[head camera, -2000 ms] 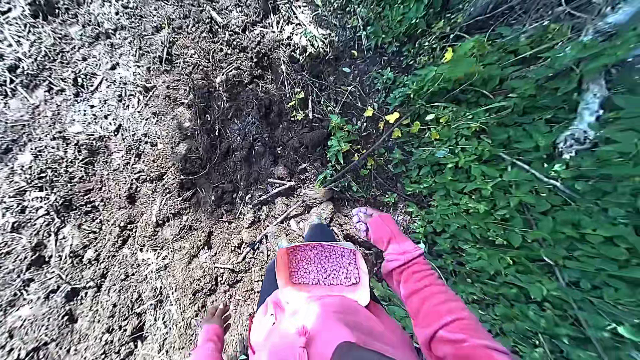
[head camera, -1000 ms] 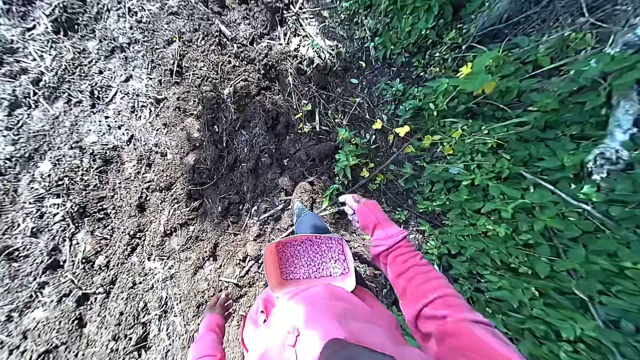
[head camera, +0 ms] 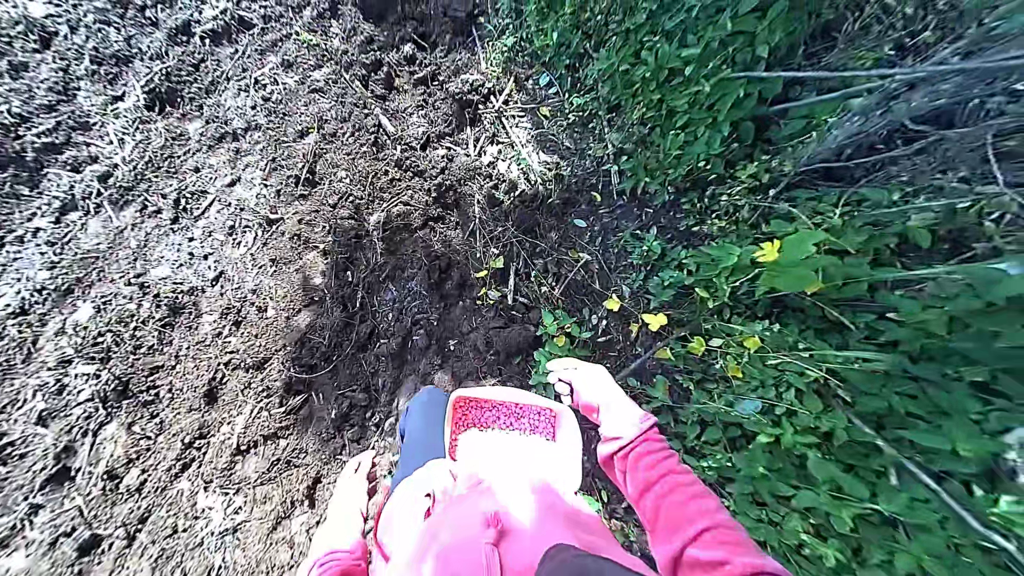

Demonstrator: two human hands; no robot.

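An open plastic container (head camera: 572, 448) full of small pink-red seeds (head camera: 504, 418) rests against the front of my body, partly washed out by sunlight. To its right, my right hand (head camera: 588, 388) is held over the ground with the fingers curled in; whether anything is between them cannot be made out. My left hand (head camera: 352, 488) hangs low at the left of my leg, over the soil, its fingers pointing forward and partly hidden in glare. A leg in dark trousers (head camera: 422, 432) shows between the left hand and the container.
Rough tilled soil (head camera: 200, 320) with dry plant bits covers the left side. Dark shaded soil (head camera: 416, 312) lies ahead of my leg. Green leafy plants (head camera: 840, 448) with some yellow leaves (head camera: 654, 321) fill the right, and dry branches (head camera: 904, 144) lie at the upper right.
The view has moved forward along the ground. My left hand, lower beside my body earlier, has come up nearer to my leg. The container stays at my front.
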